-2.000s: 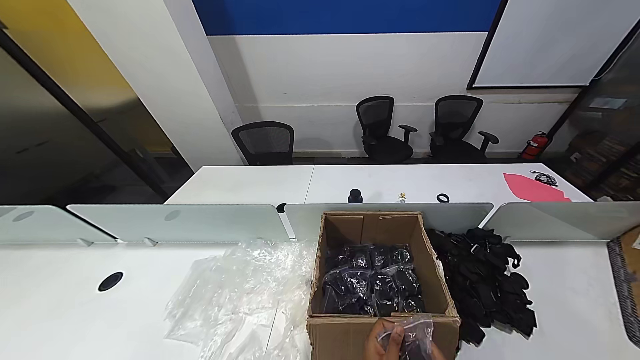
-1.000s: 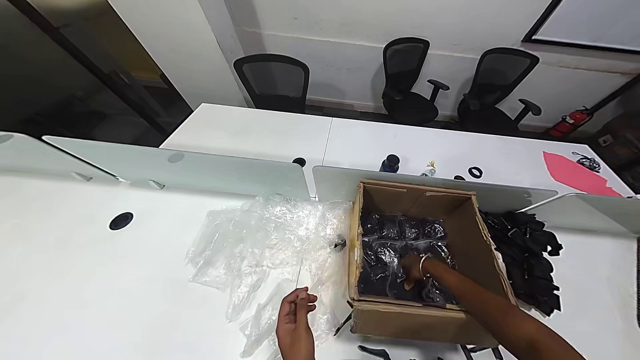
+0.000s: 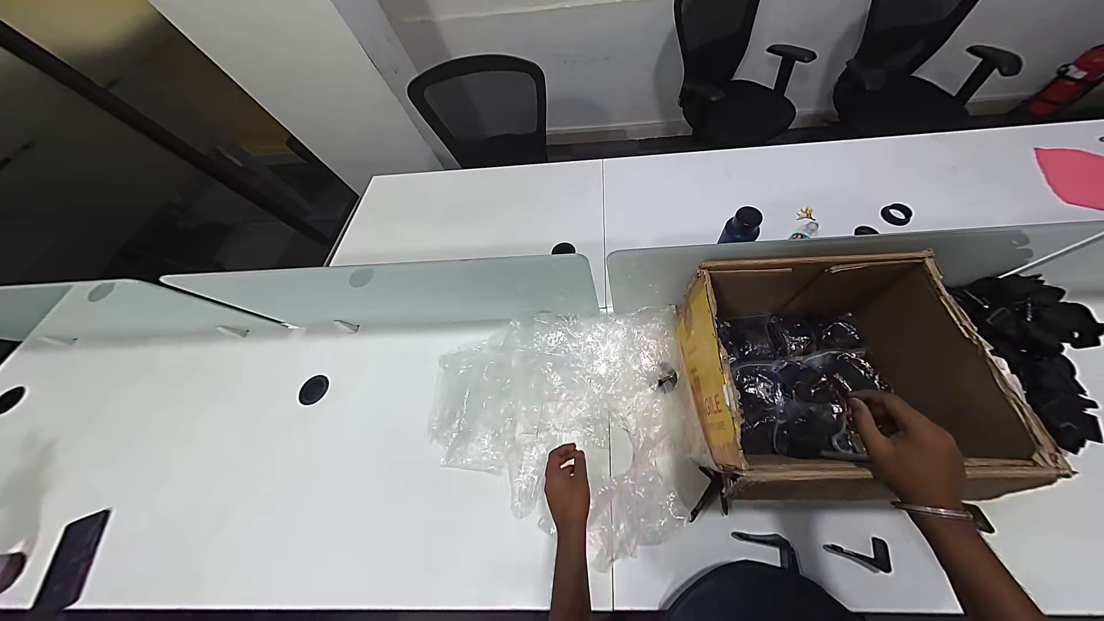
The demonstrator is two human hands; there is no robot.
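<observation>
An open cardboard box (image 3: pixel 992 371) stands on the white desk, holding several clear plastic bags of dark items (image 3: pixel 802 388). My right hand (image 3: pixel 910 444), with a metal bangle at the wrist, reaches over the box's near edge, its fingertips at the bagged items; whether they grip a bag cannot be told. Left of the box spreads a pile of clear plastic bags (image 3: pixel 561 388). My left hand (image 3: pixel 567 483) is over the near part of that pile, fingers curled, and the frames do not settle whether it pinches any plastic. Black items (image 3: pixel 1035 345) lie heaped right of the box.
Frosted glass dividers (image 3: pixel 414 297) run behind the bags and box. Beyond them are a dark bottle (image 3: pixel 742 226) and a black ring (image 3: pixel 896 214). Black angled pieces (image 3: pixel 862 555) lie near the front edge beside a black chair back (image 3: pixel 759 595). A dark phone-like slab (image 3: pixel 73 559) is far left.
Two seconds ago a hand held a clear bag at the box's near edge; since then my right hand has gone into the box. My left hand has come over the plastic pile. The view has shifted.
</observation>
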